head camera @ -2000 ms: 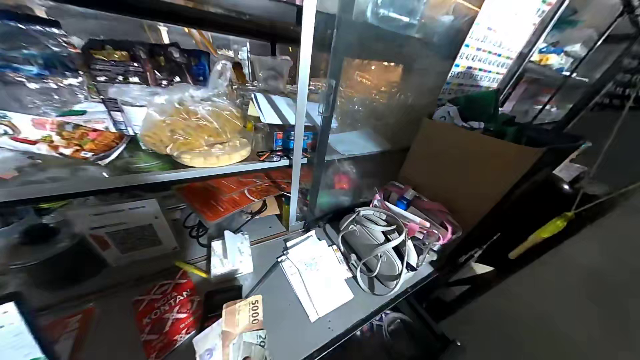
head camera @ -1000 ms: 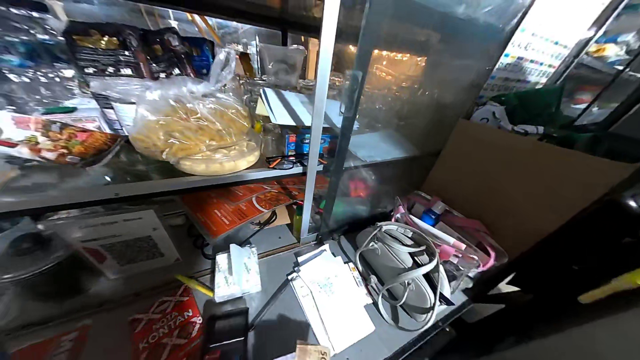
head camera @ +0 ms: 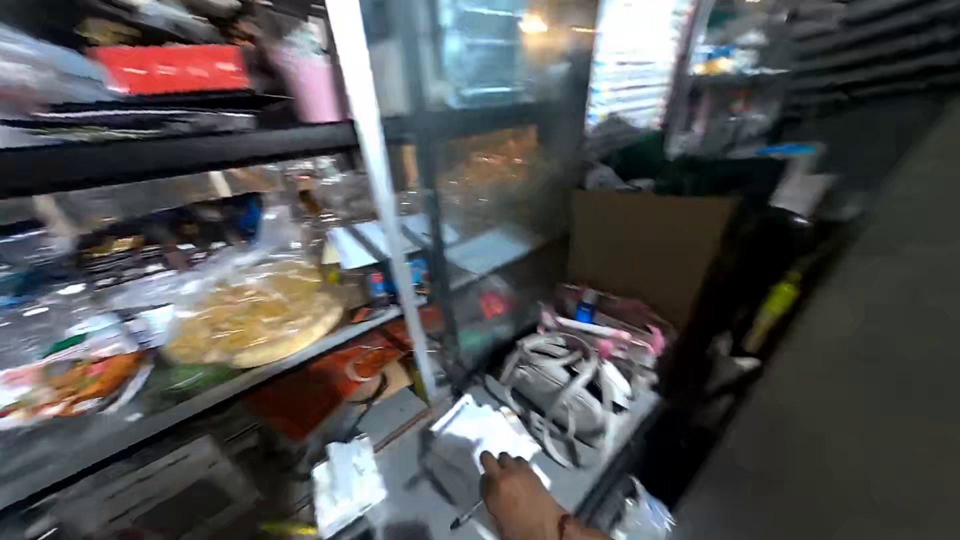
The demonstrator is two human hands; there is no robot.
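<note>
My right hand (head camera: 519,495) reaches in from the bottom edge, its fingertips on the lower part of the white papers (head camera: 487,431) lying on the grey counter. Blur hides whether the fingers pinch a sheet. Beside the hand, to its left, lies a dark pen (head camera: 466,516). A grey handbag (head camera: 559,386) with looped straps rests just beyond the papers. Left of them is a crumpled white paper or packet (head camera: 346,484). My left hand is out of the picture.
A glass display case with a white metal post (head camera: 382,180) stands at the left. Its shelf holds a plastic bag of yellowish food (head camera: 255,307). A cardboard box (head camera: 649,255) stands behind the handbag. Pink items (head camera: 615,330) lie between them.
My right hand has come into view and onto the papers; neither earlier frame shows it. The view has shifted, with more of the upper shelf in sight.
</note>
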